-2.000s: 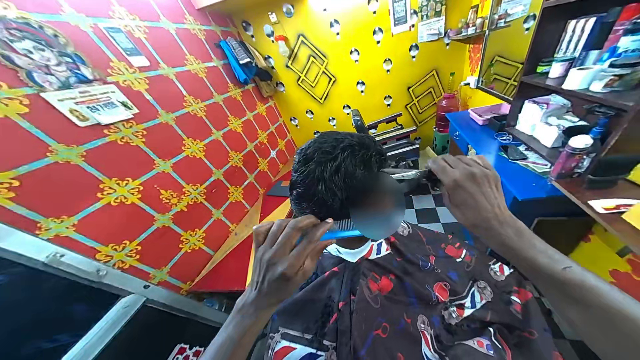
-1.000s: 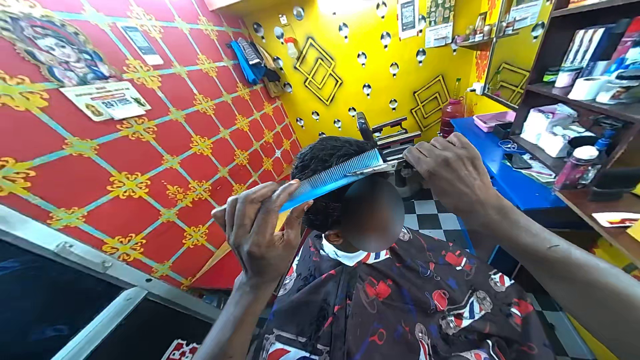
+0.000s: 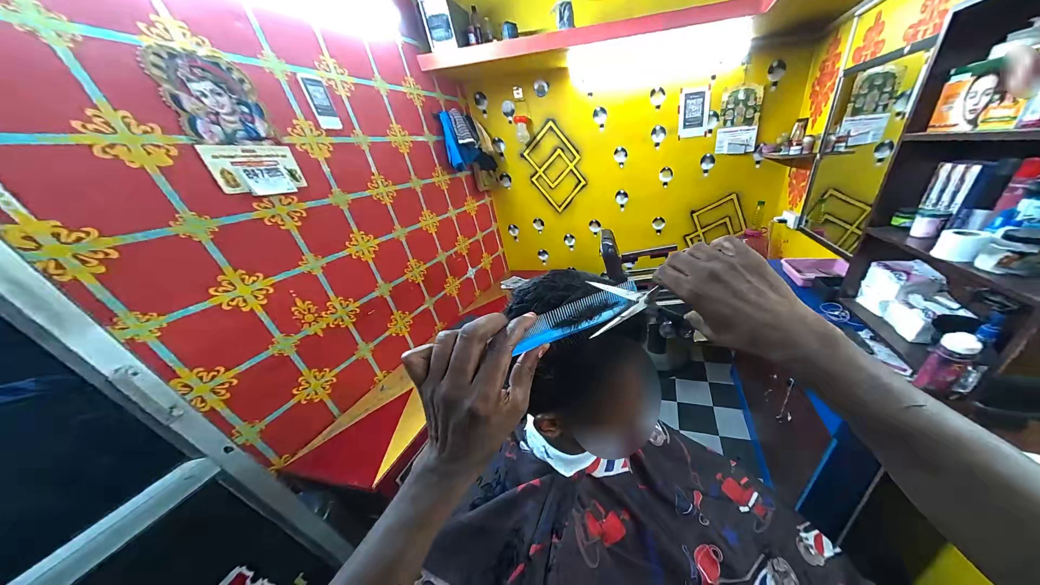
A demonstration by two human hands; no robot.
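My left hand [image 3: 475,386] grips one end of a blue hair comb [image 3: 569,317], which slants up to the right across the top of a seated person's dark hair [image 3: 552,288]. Dark hair shows along the comb's teeth. My right hand [image 3: 731,301] holds metal haircutting scissors [image 3: 630,305]; their blades are spread apart and point left, at the comb's far end. A white neck strip [image 3: 552,451] circles the person's neck above a dark printed barber cape [image 3: 617,520]. The person's face is blurred.
Shelves [image 3: 959,244] with jars and boxes stand at the right, above a blue counter [image 3: 812,301] holding a pink tray [image 3: 815,270]. A metal frame [image 3: 154,406] runs along the lower left. Behind the head is a black chair part [image 3: 611,252].
Both hands were lower about two seconds ago, with the comb near the side of the head; the comb is now over the top. The scissor blades have spread apart. The view has tilted up.
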